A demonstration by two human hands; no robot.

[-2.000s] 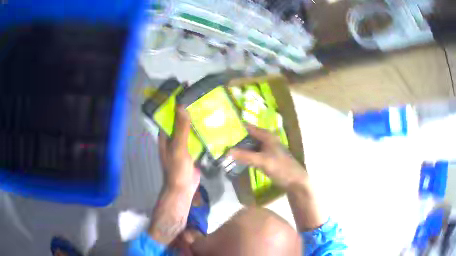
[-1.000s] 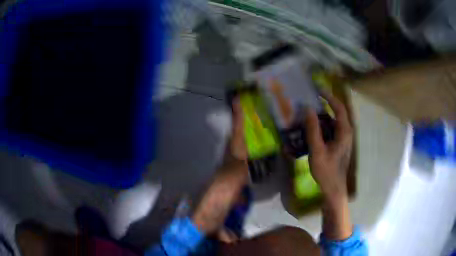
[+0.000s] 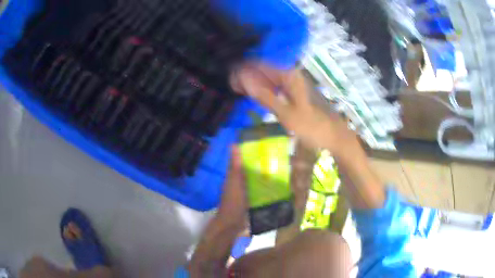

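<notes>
My left hand point(image 3: 230, 190) holds a black smartphone point(image 3: 266, 182) upright, its open back towards me, with a lime-green battery fitted. My right hand point(image 3: 277, 95) is blurred over the right side of the blue tote point(image 3: 211, 190); its fingertips are close to the dark phones, and I cannot tell whether they hold anything. The tote holds rows of dark phones point(image 3: 108, 103) on edge. The battery carton point(image 3: 339, 209), with lime-green batteries point(image 3: 321, 198) in it, is partly hidden behind my right forearm and knee.
A rack connector strip point(image 3: 347, 89) with white cables runs along the tote's right side. Large brown cartons point(image 3: 423, 176) stand at the right. A foot in a blue slipper point(image 3: 84, 239) is on the floor at lower left.
The view has turned towards the tote, whose phones now show clearly. My right hand has left the phone with the bare battery compartment and moved up-left to the tote. My left hand still holds a battery-fitted phone.
</notes>
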